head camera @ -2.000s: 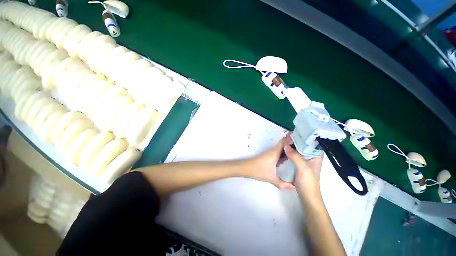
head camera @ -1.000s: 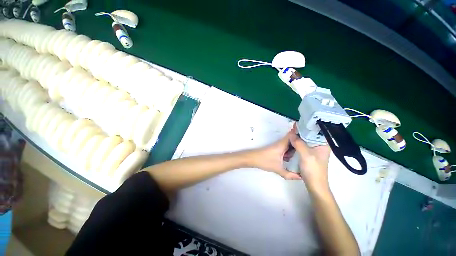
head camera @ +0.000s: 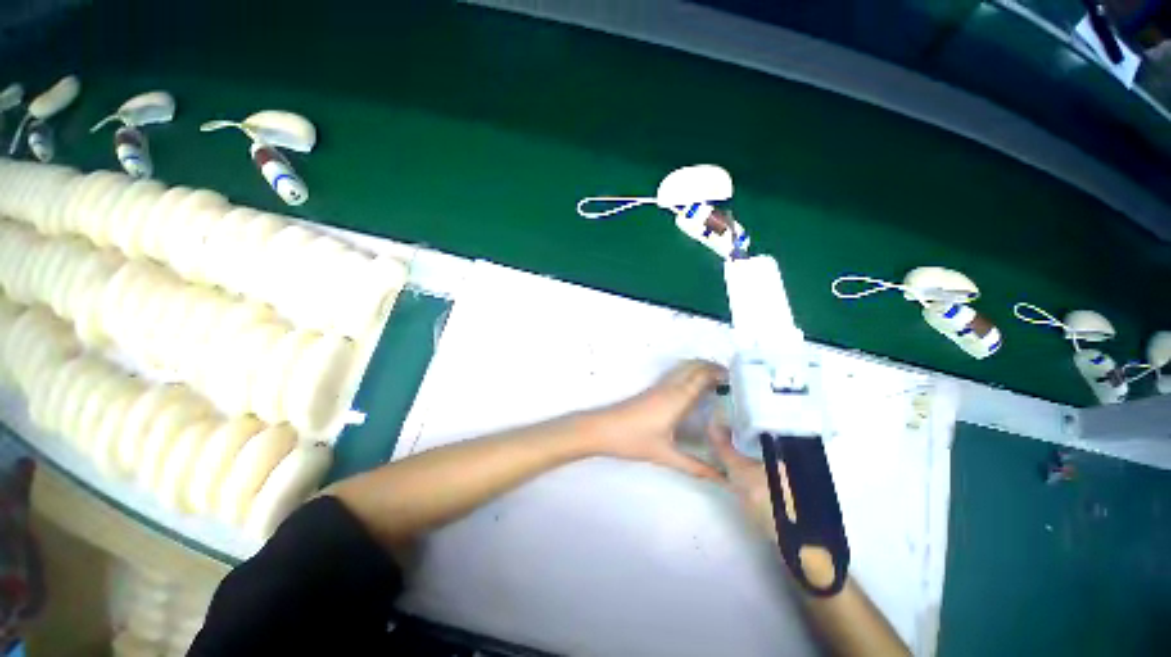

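My left hand [head camera: 661,417] and my right hand [head camera: 749,477] are closed around the grip of a hand device, below its boxy grey head [head camera: 776,408]. The fingers and the head hide most of the grip, and a black slotted bar [head camera: 822,507] covers part of my right hand and wrist. The device's white body [head camera: 759,302] reaches over the belt edge. Its far end meets or overlaps the lower end of a printed cylinder [head camera: 709,227], beside a cream domed part [head camera: 695,187] with a cord loop [head camera: 616,207]. Contact cannot be told.
Cream ovals [head camera: 167,308] stand in three long rows at left. The green conveyor belt [head camera: 488,141] carries more domed parts with cylinders, one at right [head camera: 941,285]. A white board [head camera: 552,539] lies under my hands. Part of a person or clothing shows at the lower left edge.
The device has swung so its black bar points nearly straight towards me instead of right. Belt items have shifted right relative to the board. The view has turned. Both hands stay on the grip.
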